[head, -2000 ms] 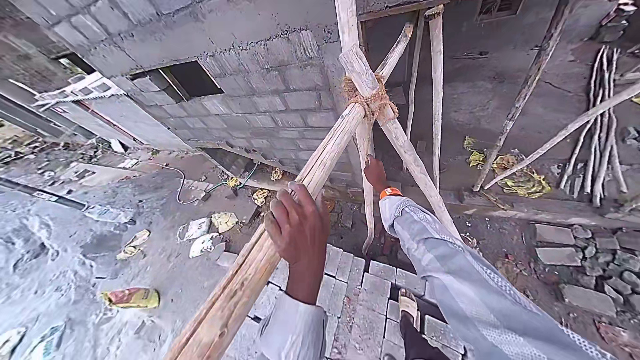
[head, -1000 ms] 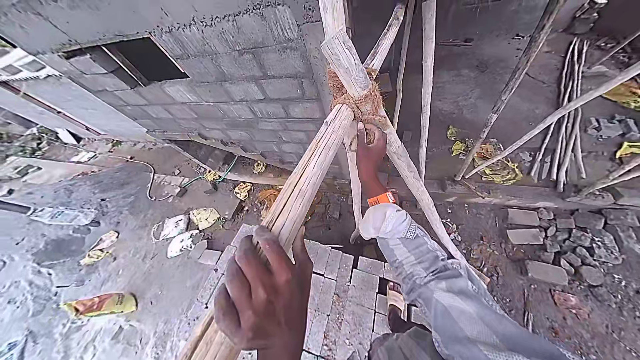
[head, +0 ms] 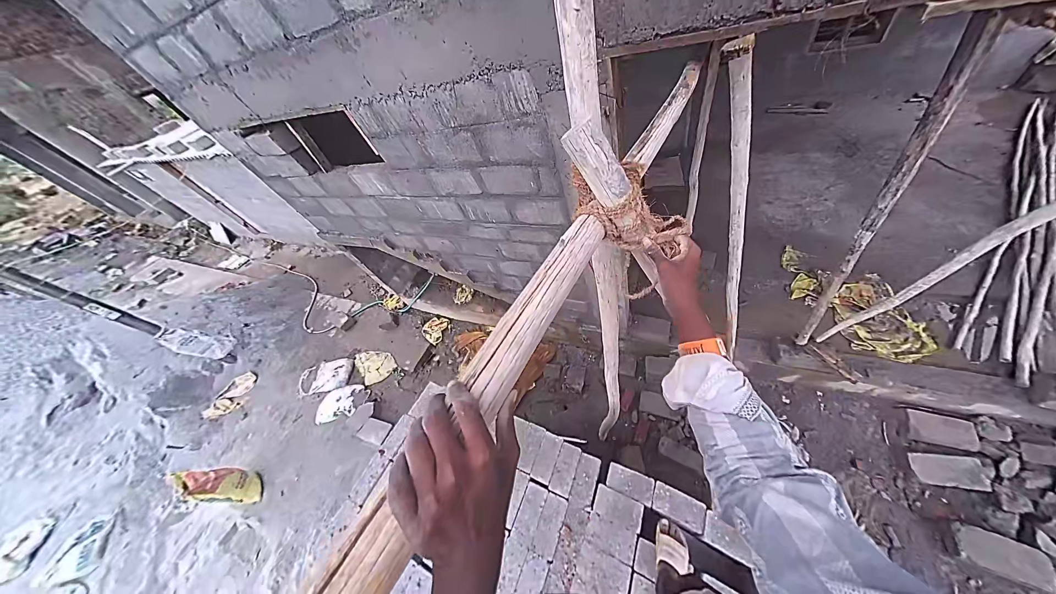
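My left hand (head: pixel 454 478) rests around a thick wooden pole (head: pixel 536 313) that slants from the bottom of the view up to a lashed joint. Brown coir rope (head: pixel 615 210) wraps the crossing of this pole with an upright pole (head: pixel 579 74) and other slanting poles. At the right side of the joint, my right hand (head: pixel 678 262) has its fingers closed on a loose loop of the rope; the fingertips are partly hidden. An orange band circles my right wrist.
Stacked concrete blocks (head: pixel 569 503) lie below, with my sandalled foot (head: pixel 672 549) beside them. A block wall (head: pixel 462 165) stands ahead. Props (head: pixel 740 190) and a leaning pole bundle (head: pixel 1027 247) are at right; sacks (head: pixel 216 485) and a hose lie on the ground at left.
My right hand was below the joint two seconds ago, then came up to the rope. A rope loop now stands out from the lashing by its fingers. My left hand stays on the pole.
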